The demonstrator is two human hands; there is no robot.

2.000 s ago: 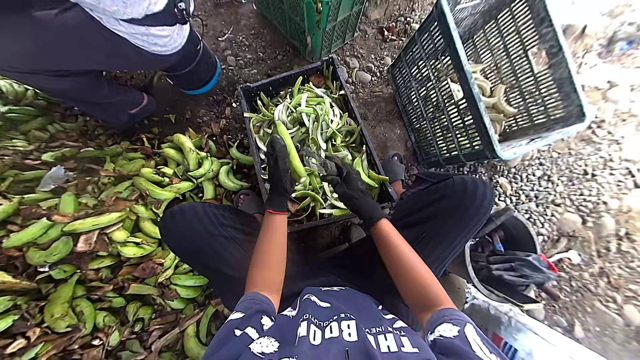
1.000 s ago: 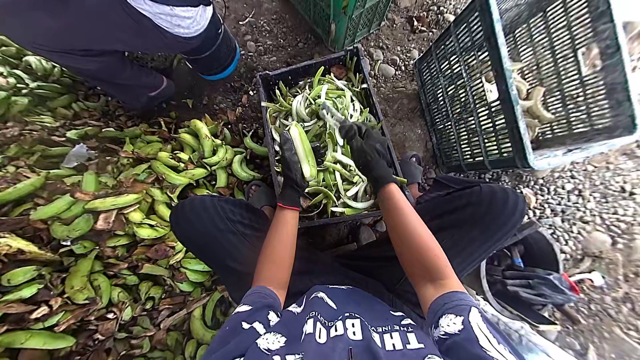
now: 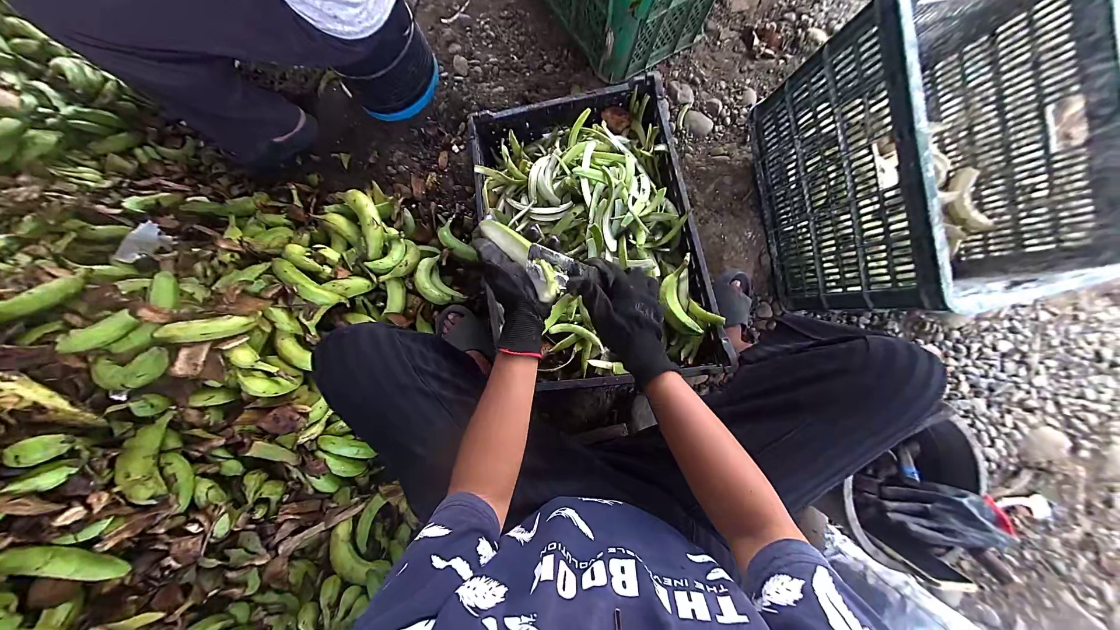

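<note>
Both hands wear black gloves, above a black plastic crate (image 3: 691,210) that holds green plantain peels (image 3: 604,179). My left hand (image 3: 516,293) is closed around a partly peeled green plantain (image 3: 505,236), whose pale flesh shows at the upper end. My right hand (image 3: 626,311) grips a tool with a flat blade (image 3: 560,261), which lies against the plantain; its handle is hidden in the glove. A strip of peel (image 3: 549,282) stands beside the blade, close to my left fingers.
Green plantains (image 3: 206,329) and dry leaves cover the ground at left. A large crate (image 3: 840,166) with peeled plantains (image 3: 962,201) stands at right, a green crate (image 3: 643,35) at the top. Another person's legs (image 3: 201,61) are at upper left. A bucket (image 3: 958,446) with gloves (image 3: 936,512) sits at lower right.
The blade has come against the plantain, where a second ago my right hand was farther up over the peels. The plantain now tilts more to the upper left.
</note>
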